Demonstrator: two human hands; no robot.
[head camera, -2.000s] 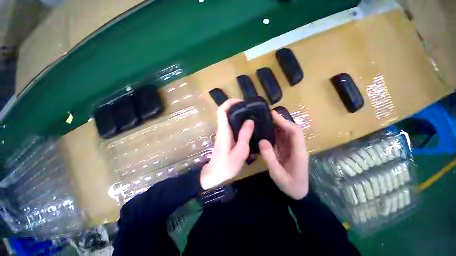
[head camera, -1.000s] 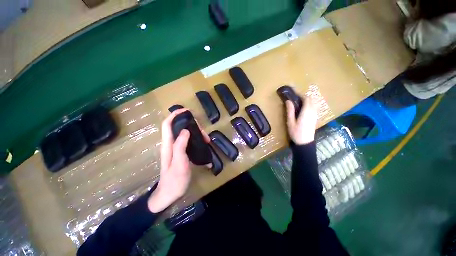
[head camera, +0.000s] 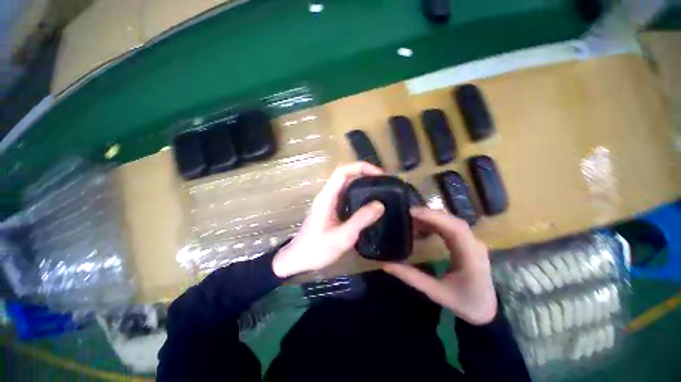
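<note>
My left hand (head camera: 328, 226) holds a black case (head camera: 384, 224) above the bench's near edge, its thumb on the case's face. My right hand (head camera: 457, 270) is at the case's right side, fingers and thumb around its edge. Several loose black halves (head camera: 438, 136) lie in two rows just beyond and right of my hands; one near half (head camera: 455, 195) has a shiny face. Part of a half behind the held case is hidden. Three black cases (head camera: 222, 143) stand side by side at the far left of the clear blister tray (head camera: 254, 194).
Brown cardboard (head camera: 552, 142) covers the bench. The green conveyor belt (head camera: 343, 45) runs beyond it, with dark parts at its top. Stacked clear trays (head camera: 75, 231) are at the left end. A tray of white parts (head camera: 564, 298) sits below right, near a blue stool (head camera: 653, 239).
My right hand has come from the lone black half on the right, which is gone from its spot, to the case in my left hand. The camera view has shifted, and another person is no longer visible.
</note>
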